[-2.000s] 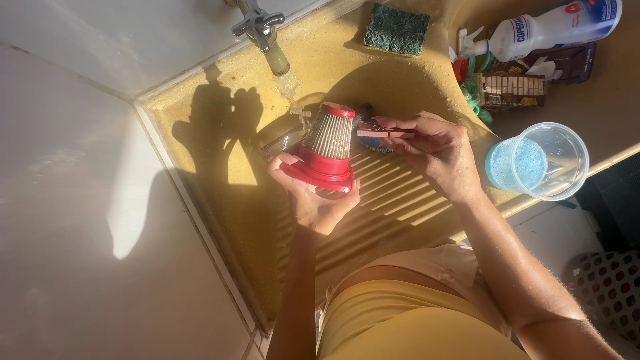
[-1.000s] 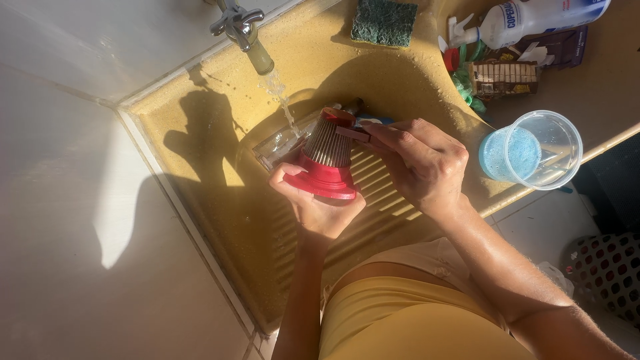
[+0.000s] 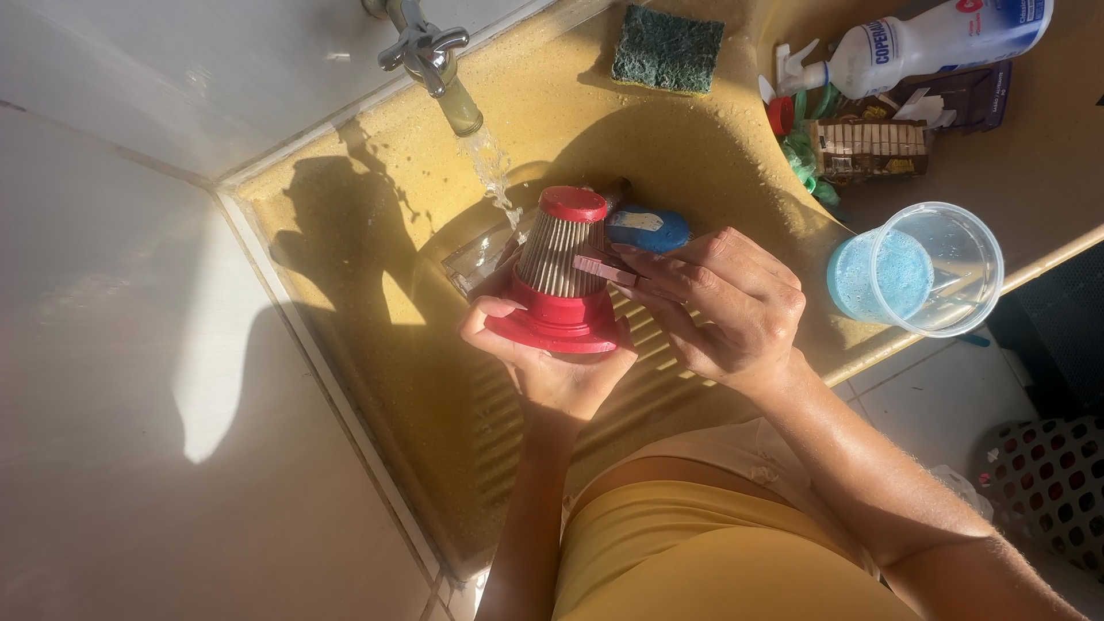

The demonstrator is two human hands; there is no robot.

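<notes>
My left hand (image 3: pixel 561 371) grips the flared red base of a pleated cone filter (image 3: pixel 561 250), held upright over the yellow ribbed laundry sink (image 3: pixel 345 379). In my right hand (image 3: pixel 733 302) is a small pink tool (image 3: pixel 606 267), perhaps a clothespin, its end against or just before the filter's pleats. Water (image 3: pixel 493 172) runs from the metal tap (image 3: pixel 448 95) and falls behind the filter's left side. Behind the filter lies a blue object (image 3: pixel 647 228) with a pale patch, partly hidden; its kind is unclear.
A green scouring sponge (image 3: pixel 668 50) lies on the sink's back ledge. To the right are a white spray bottle (image 3: pixel 931 47), several packages (image 3: pixel 871 148) and a clear plastic cup (image 3: pixel 936 269) with blue foamy liquid. A tiled wall (image 3: pixel 129 345) borders the left side; a perforated basket (image 3: pixel 1048 483) stands lower right.
The pink tool has moved from the filter's upper right edge to lower on its pleats, with my right hand. My left hand still holds the red base.
</notes>
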